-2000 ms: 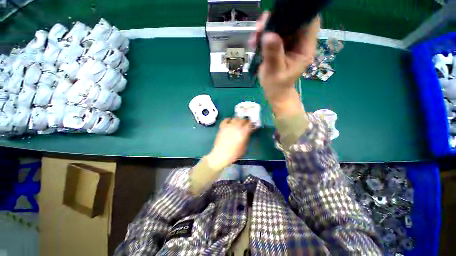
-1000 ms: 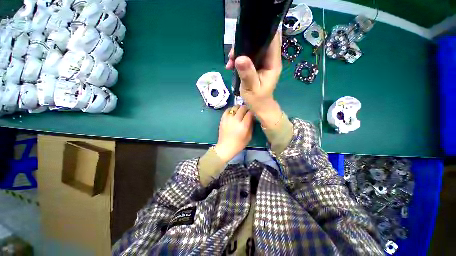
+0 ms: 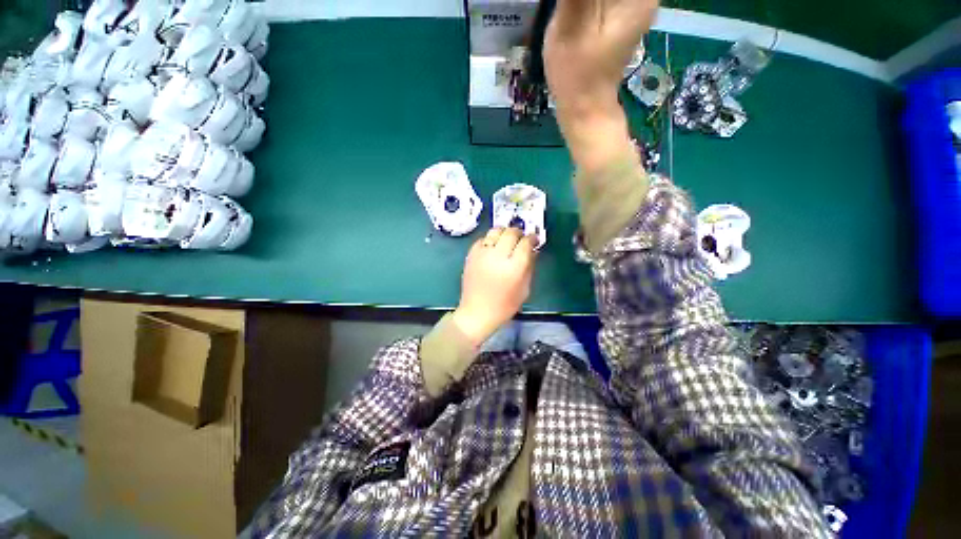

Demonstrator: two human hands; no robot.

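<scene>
My left hand [image 3: 495, 276] holds the near edge of a white housing [image 3: 520, 205] on the green mat, open side up. My right hand [image 3: 599, 40] is at the top edge, partly cut off, around the black electric screwdriver [image 3: 541, 47], of which only a dark strip shows. It is just right of the front of the grey screw feeder [image 3: 491, 116]; the driver tip cannot be made out. A second white housing [image 3: 449, 198] lies left of the held one. A third [image 3: 724, 240] lies to the right, beyond my right sleeve.
Dense rows of white housings [image 3: 126, 137] fill the left. Small discs and ring parts [image 3: 708, 97] lie behind my right arm. Blue bins stand at the right [image 3: 938, 200]; the lower one holds grey plates [image 3: 806, 395]. A cardboard box [image 3: 158, 463] with a small carton [image 3: 184, 368] is below left.
My right hand has moved from over the held housing up and forward to the feeder, with the screwdriver. My left hand has stayed on the housing, which is now more visible.
</scene>
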